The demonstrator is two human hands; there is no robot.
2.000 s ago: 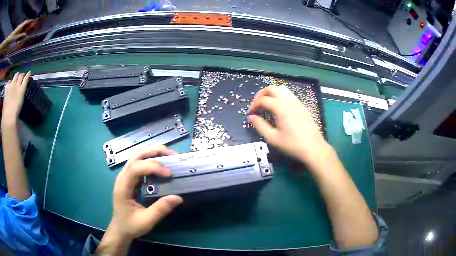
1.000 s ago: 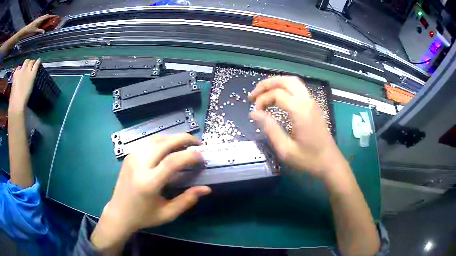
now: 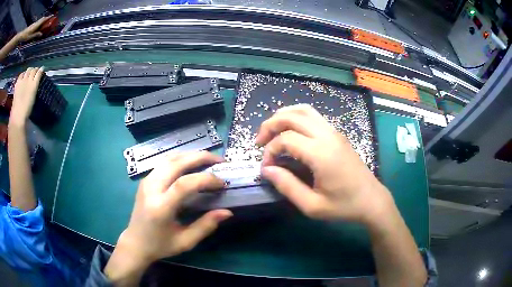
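A long black housing (image 3: 241, 193) lies across the front of the parts tray, its top face grey under the light. My left hand (image 3: 174, 207) holds its left part, fingers on top and thumb along the front side. My right hand (image 3: 320, 162) is over its right part, thumb and fingertips close together at a hole in the top face. Whether a tiny part is between them cannot be seen. The right end of the housing is hidden by my right hand. The black tray (image 3: 263, 101) holds many loose silvery and pale gold metal parts (image 3: 241, 140).
Three more housings lie left of the tray: back (image 3: 140, 75), middle (image 3: 174, 105) and front (image 3: 168, 147). Conveyor rails (image 3: 213, 35) run behind, with orange bars (image 3: 387, 84). A pale plastic item (image 3: 407, 140) lies right. Another person's arm (image 3: 22, 146) is at far left.
My right hand has moved from over the tray down and left onto the housing's top face. My left hand has shifted right along the housing since the earliest frame. Orange bars have moved right.
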